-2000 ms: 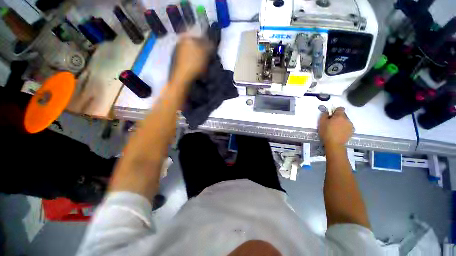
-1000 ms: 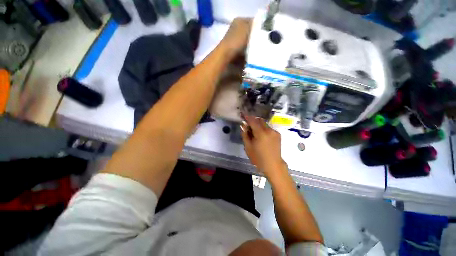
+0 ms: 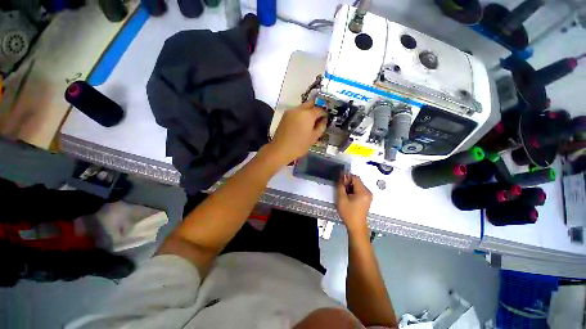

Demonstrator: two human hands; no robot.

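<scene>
The white overlock machine [image 3: 411,80] with a blue stripe stands in front of me, its metal parts exposed at the left front. My left hand [image 3: 301,132] is at the needle area [image 3: 337,119], fingertips bent against the metal parts; what they may pinch is too small to tell. My right hand [image 3: 354,200] is at the right end of the dark grey table inset [image 3: 320,168], closed around a small dark slim tool [image 3: 349,187]. The dark garment piece [image 3: 209,103] lies heaped left of the machine.
A dark thread cone [image 3: 94,103] lies at the left of the table. Several thread cones [image 3: 440,173] cluster right of the machine. More cones and a blue one [image 3: 266,11] stand at the back left. A ruler strip [image 3: 411,232] runs along the front edge.
My left hand has moved from the cloth, past the machine's left side, to the needle area. My right hand came left from the table's right part, reached the needle area, then drew back towards the front edge.
</scene>
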